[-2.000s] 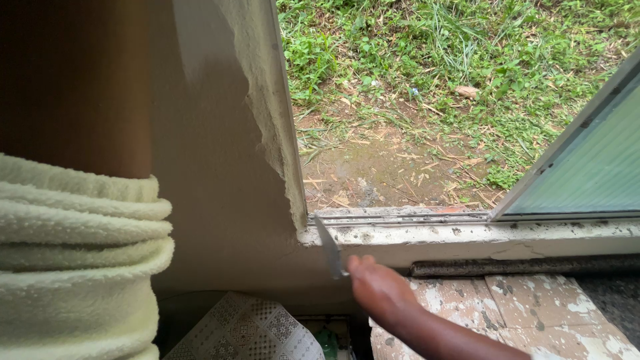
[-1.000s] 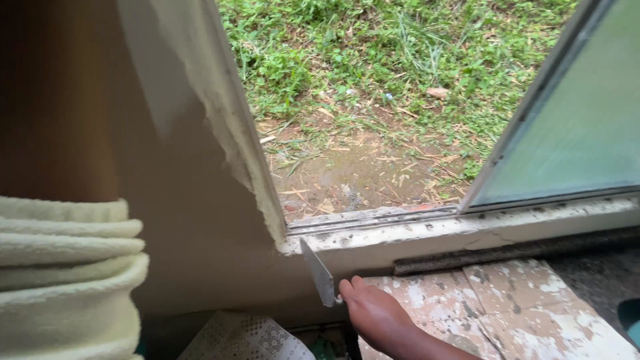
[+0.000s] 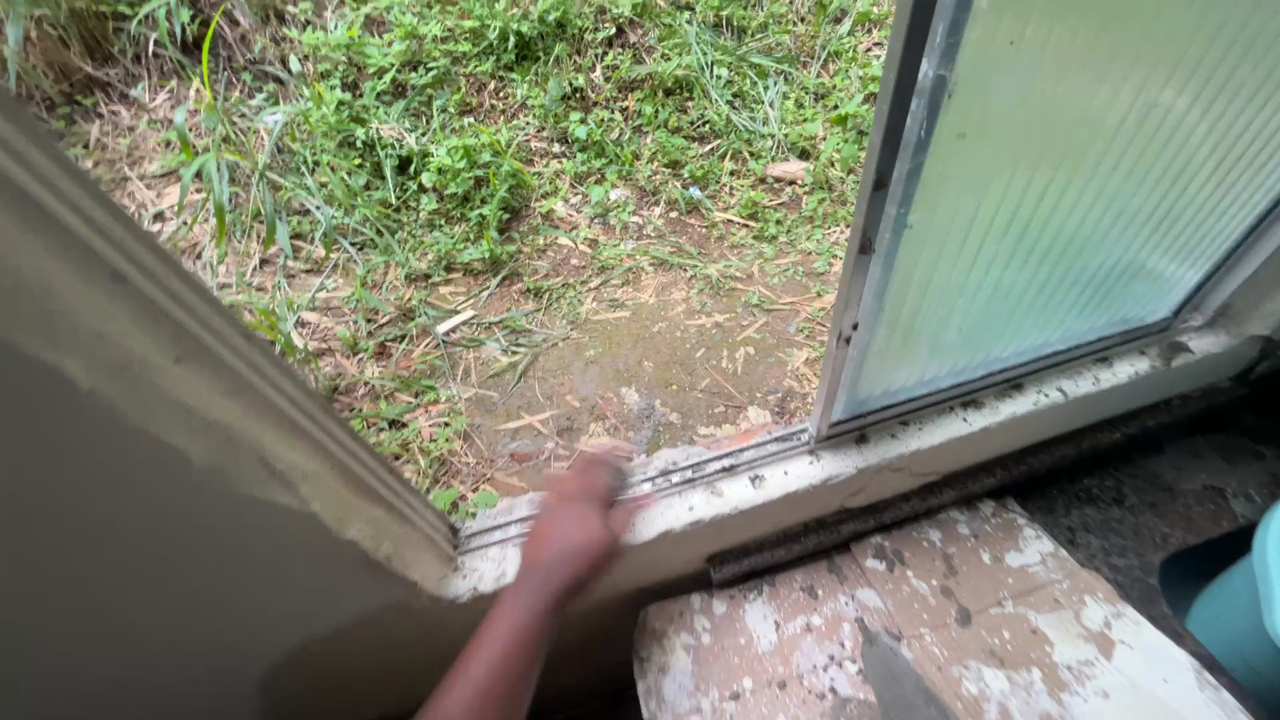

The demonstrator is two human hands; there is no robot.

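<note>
My left hand (image 3: 578,520), blurred by motion, is over the left part of the white-painted window sill (image 3: 690,510), at the metal sliding track (image 3: 700,467). Its thumb stands apart from the fingers, and no tool shows in it. My right hand is out of view. A flat grey blade (image 3: 895,672), like that of a putty knife, shows over the paint-spattered board (image 3: 1000,590) at the bottom edge; its handle is hidden below the frame.
A ribbed glass pane in a metal frame (image 3: 862,250) stands at the right. The plastered wall (image 3: 150,520) and metal jamb (image 3: 250,350) are at the left. A dark pipe-like bar (image 3: 800,553) runs below the sill, with a teal container (image 3: 1240,600) at far right. Grass and soil lie outside.
My right hand, earlier holding a putty knife by the sill corner, has left the view. My left hand has come in over the sill. The view has shifted, and the cream fabric is gone.
</note>
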